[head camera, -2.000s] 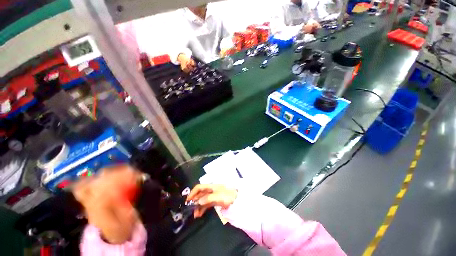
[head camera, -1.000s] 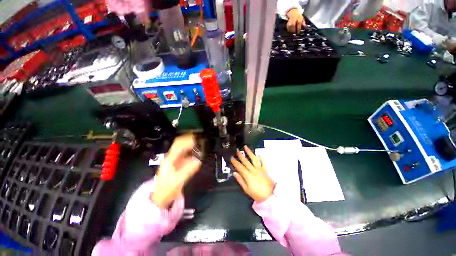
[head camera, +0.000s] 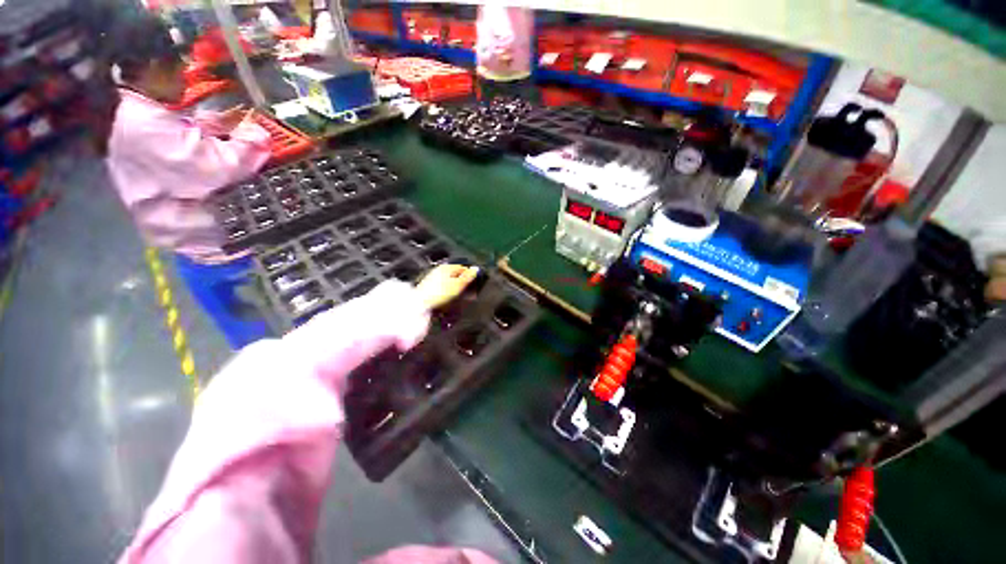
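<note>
My left hand (head camera: 447, 286) reaches over the large dark foam tray (head camera: 414, 413), fingertips at a pocket near its far right side. Black glossy watch units (head camera: 472, 339) sit in several pockets. Whether my fingers grip a unit is too small to tell. To the right, two black clamp fixtures have red ribbed handles, the nearer-left handle (head camera: 616, 369) and the right handle (head camera: 856, 509). Outlined nests lie below them, the left nest (head camera: 596, 427) and the right nest (head camera: 734, 523). A small pale part (head camera: 592, 534) lies loose on the bench. My right hand is not in view.
A power supply (head camera: 596, 229) and blue controller (head camera: 734, 289) stand behind the fixtures. A second tray (head camera: 303, 193) lies beyond the first. A person in a pink sleeve (head camera: 182, 165) works at the far left. A grey post slants at right; grey floor with a yellow line lies left.
The view has swung left to the trays. My left hand has moved from the fixtures to the tray. My right hand has left the picture. The right fixture's red handle, upright before, now points down.
</note>
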